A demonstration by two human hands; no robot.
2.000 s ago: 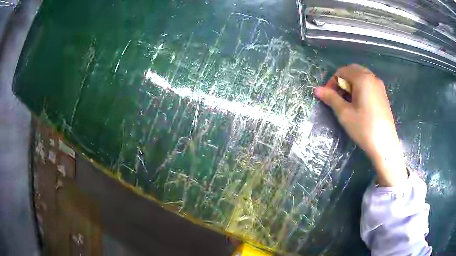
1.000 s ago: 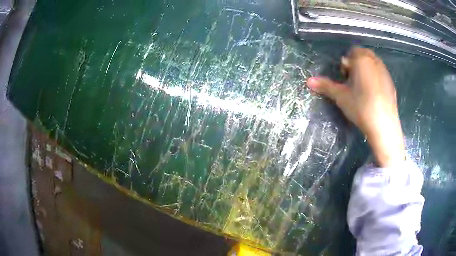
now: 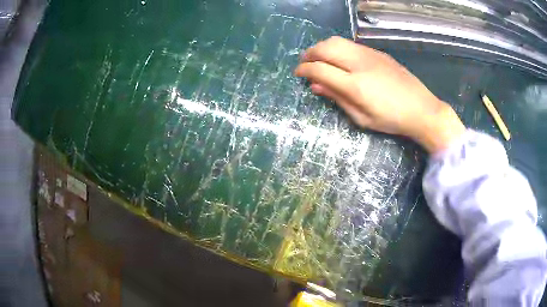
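Clear tape strips (image 3: 300, 141) lie side by side and overlapping on the green table top (image 3: 138, 138), seen by glare and wrinkles, yellower near the front edge. My right hand (image 3: 366, 90) lies over the upper part of the strips, palm down, fingers pointing left, with no tool seen in it. A small tan stick (image 3: 495, 117) with a dark tip lies on the green top to the right of my right hand. Part of a yellow tape roll (image 3: 313, 300) shows at the bottom, just below the front edge. My left hand is not in view.
A stack of silvery trays or frames (image 3: 444, 27) stands at the upper right. The yellowish front edge (image 3: 174, 235) of the table runs from the left down to the bottom. Brown cardboard (image 3: 63, 210) with white scraps is below left, and the floor beside it is dark.
My right hand has moved left onto the tape strips and its fingers have straightened. The small stick it pinched now lies on the table. The yellow roll has shifted slightly right.
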